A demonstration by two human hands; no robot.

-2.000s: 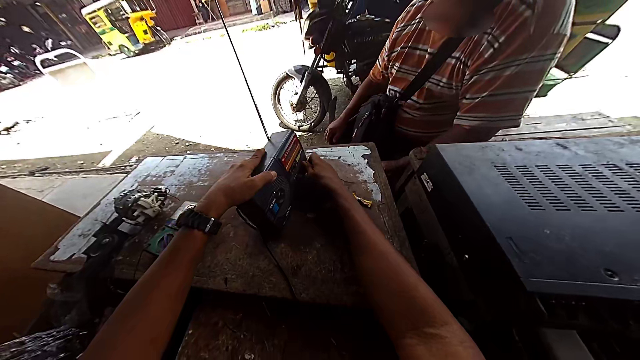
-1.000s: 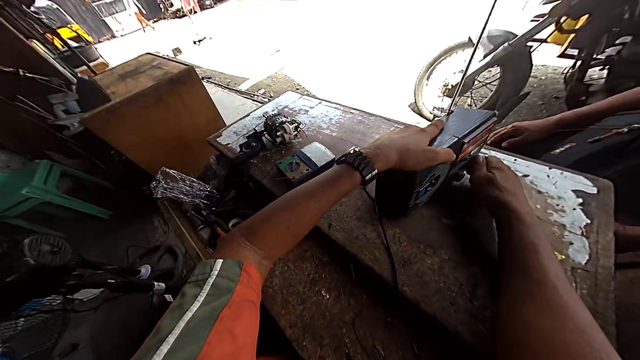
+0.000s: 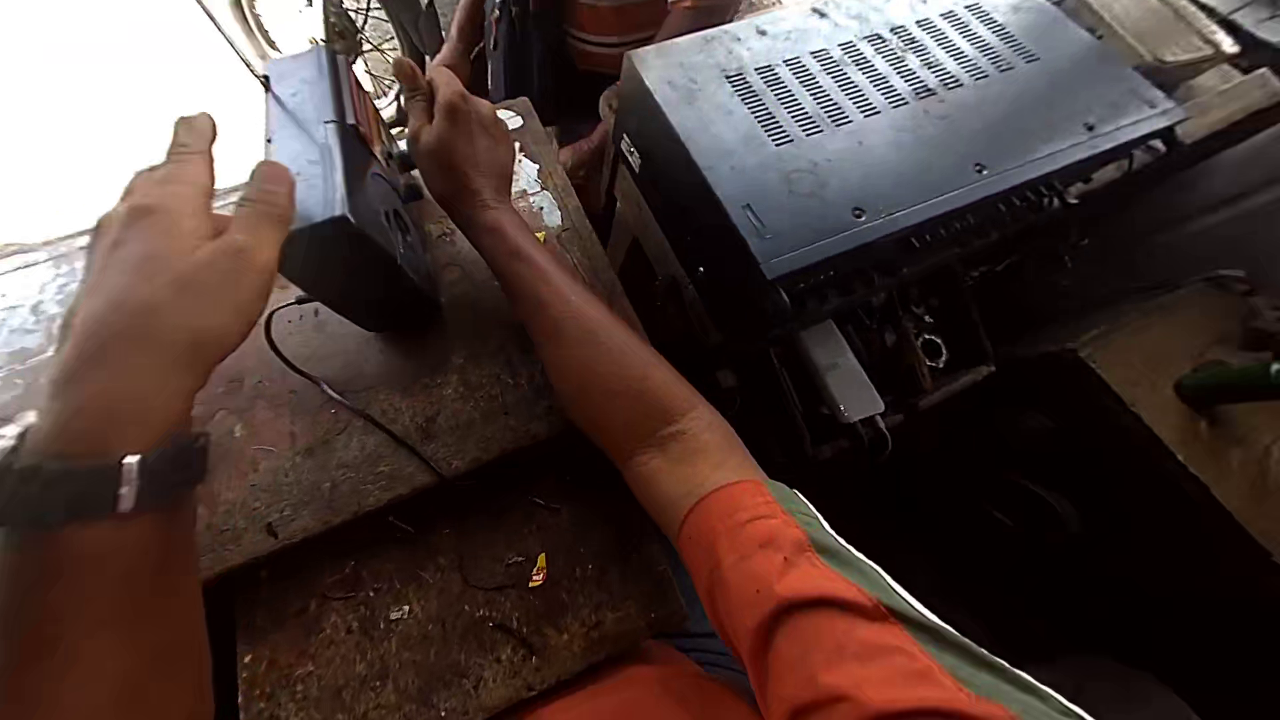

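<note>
A dark portable radio (image 3: 350, 220) stands on the worn wooden table (image 3: 330, 440), its antenna raised at the upper left and a black cord (image 3: 340, 395) running from its lower back toward the table's near edge. My left hand (image 3: 175, 260), with a watch (image 3: 110, 480) on the wrist, is raised beside the radio's left side with the fingers spread; whether a fingertip touches the case cannot be told. On the radio's far side is my right hand (image 3: 460, 135), thumb up, near the knobs. What its fingers touch is hidden.
A large black vented metal equipment case (image 3: 900, 120) stands to the right, with a white power adapter (image 3: 840, 370) below its edge. Another person's arm (image 3: 465, 35) shows beyond my right hand. A lower wooden board (image 3: 440, 620) lies nearest me, bearing small scraps.
My left hand has come off the top of the radio, where it rested before, and its fingers are now spread. The view has swung to the right since one second ago.
</note>
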